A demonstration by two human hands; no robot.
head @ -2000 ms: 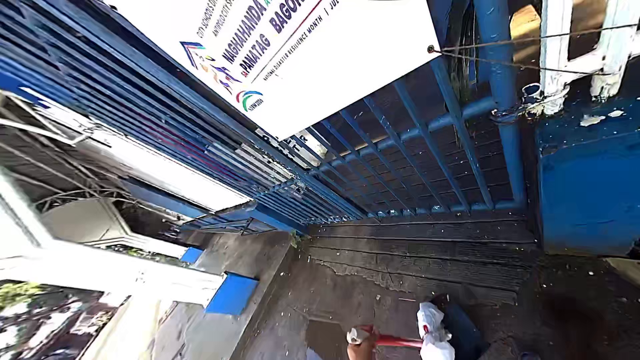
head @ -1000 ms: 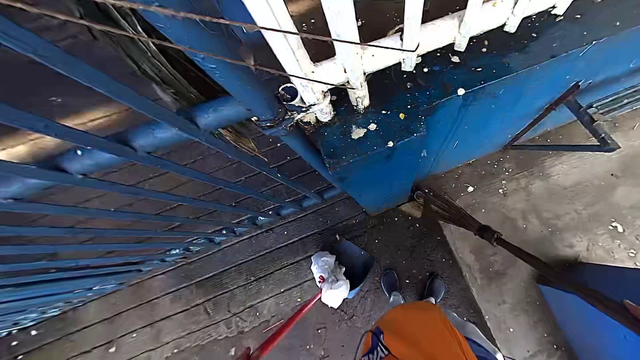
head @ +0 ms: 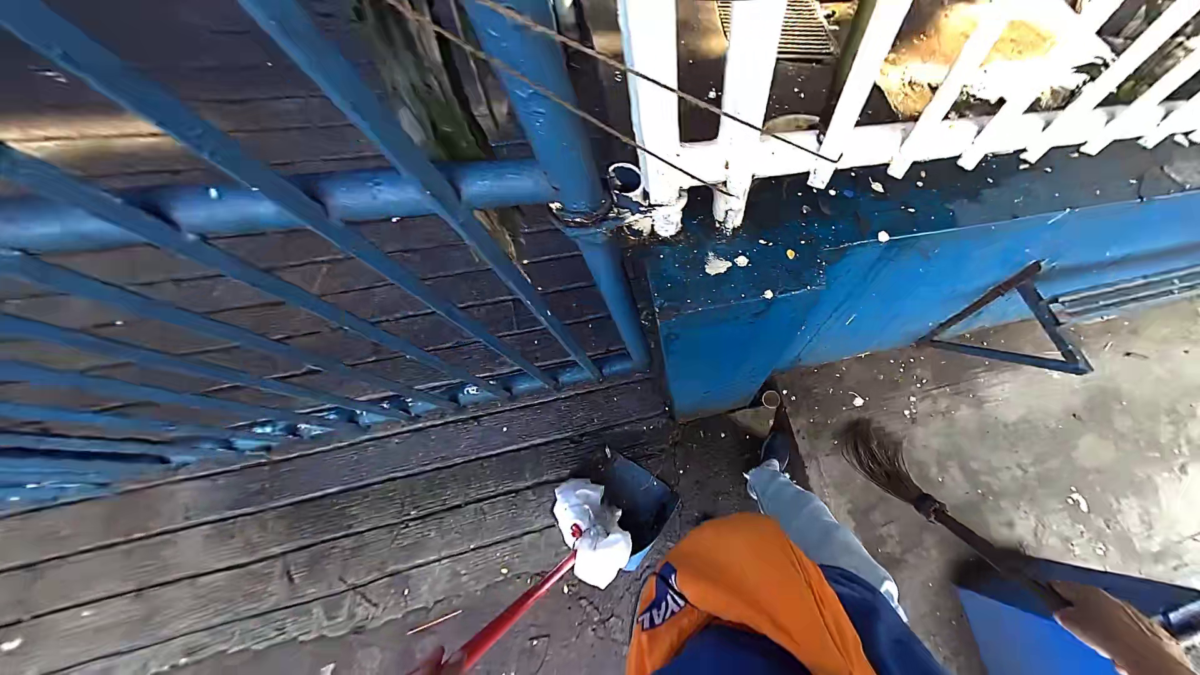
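Note:
At the bottom edge, my left hand (head: 439,664) grips the red handle (head: 516,609) of a dustpan (head: 637,502), whose dark blue pan lies on the ground right of the handle. White plastic (head: 591,532) is bunched where handle and pan meet. At the lower right, my right hand (head: 1120,628) holds the dark stick of a twig broom (head: 881,459). Its bristles spread over the concrete, pointing up and left, apart from the dustpan.
A blue metal gate (head: 375,253) stands at the left. White pickets (head: 750,103) top a low blue wall (head: 741,347) with a metal triangular bracket (head: 1012,323). A blue block (head: 1022,623) lies under the broom stick. Grooved paving (head: 309,525) runs along the gate.
The broom has moved away from the wall's corner, and my right hand shows more fully. One foot has stepped forward toward the wall. The view has swung right since the oldest frame.

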